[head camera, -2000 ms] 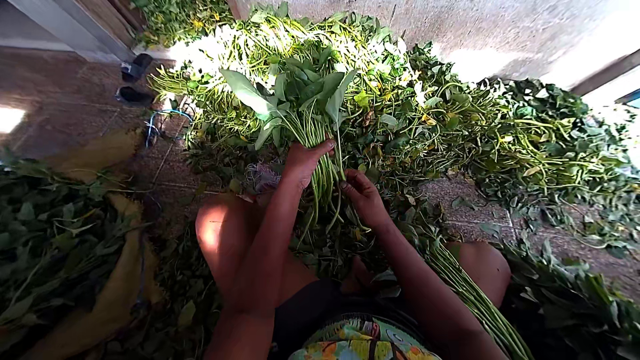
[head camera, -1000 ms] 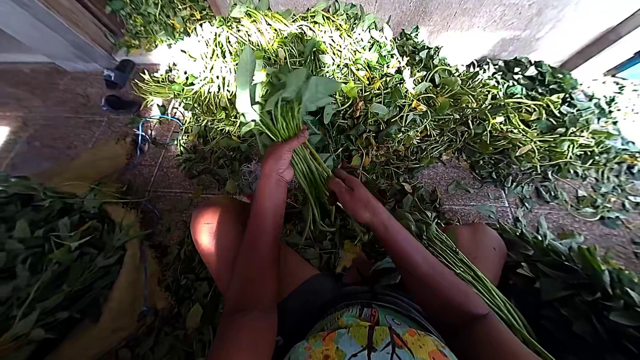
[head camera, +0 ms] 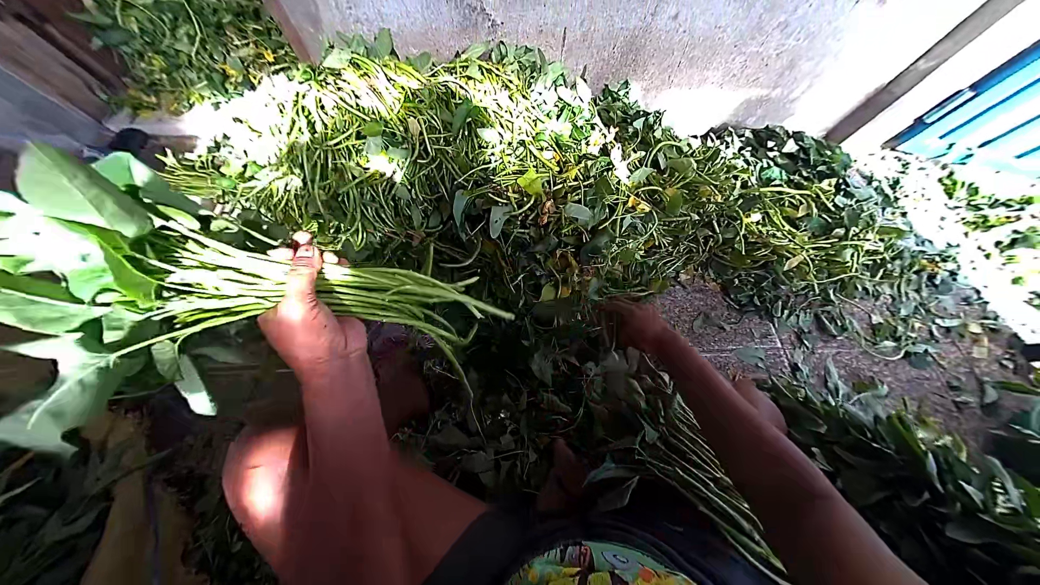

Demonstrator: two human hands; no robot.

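A bunch of long-stemmed leafy greens (head camera: 244, 280) lies sideways in my left hand (head camera: 309, 309), whose fingers are closed around the stems; the broad leaves point left and the cut-looking stem ends point right. Lower and to the right, my right hand (head camera: 634, 321) is in shadow at the near edge of a large heap of greens (head camera: 455, 154); its fingers are dark and blurred, so whether it holds anything is hidden. Another bundle of long stems (head camera: 699, 463) lies beneath my right forearm, beside my lap.
Loose leaves (head camera: 520, 422) cover the floor between my legs. More leafy greens (head camera: 910, 479) are piled at lower right, and others (head camera: 195, 49) at upper left. A concrete wall (head camera: 634, 49) stands behind the heap. Tan sacking (head camera: 122, 520) is at lower left.
My left hand has swung the bunch to the left, turning it from upright in view to sideways. My right hand has come away from the stems and moved right.
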